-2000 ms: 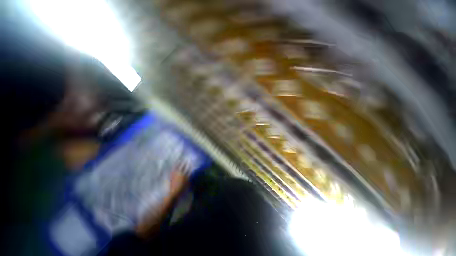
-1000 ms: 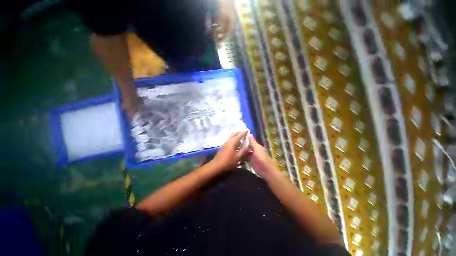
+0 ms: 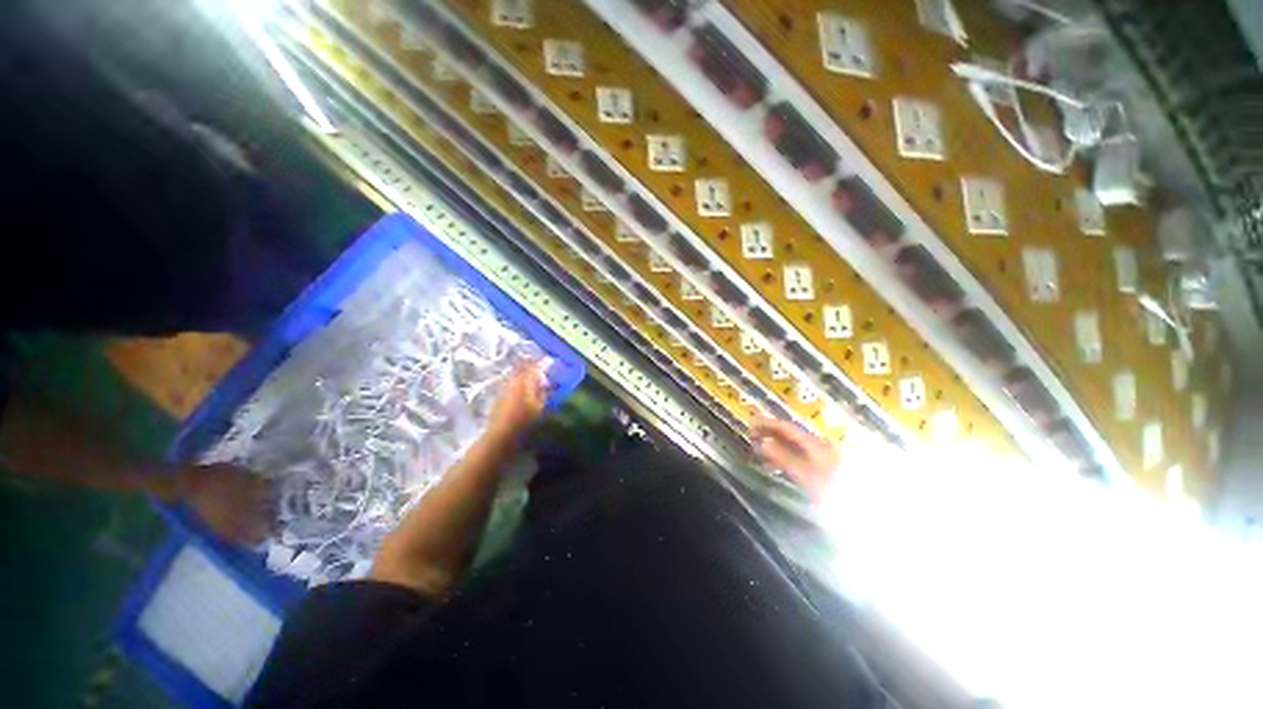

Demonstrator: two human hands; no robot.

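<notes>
A blue tote point(image 3: 308, 308) holds many white power adapters point(image 3: 416, 402) with tangled thin white cables. My left hand point(image 3: 515, 396) is over the tote's corner nearest the rack. White shows at its fingertips, but I cannot tell whether it grips an adapter. My right hand point(image 3: 792, 452) is at the lower edge of the burn-in rack point(image 3: 720, 76), beside bright glare. Its fingers are partly curled and no held thing shows; its grip is unclear. Rows of white sockets point(image 3: 665, 153) sit on the yellow-brown boards.
Another person's hand point(image 3: 229, 501) reaches into the tote's left side. A lower blue tote with a white liner point(image 3: 208, 619) stands at the lower left. An orange-brown box point(image 3: 177, 371) is beyond. Adapters with cables point(image 3: 1115, 173) lie on the upper-right tier.
My hands were together at the tote's corner and are now apart, the right one at the rack. The view has turned, and strong glare now covers the lower right.
</notes>
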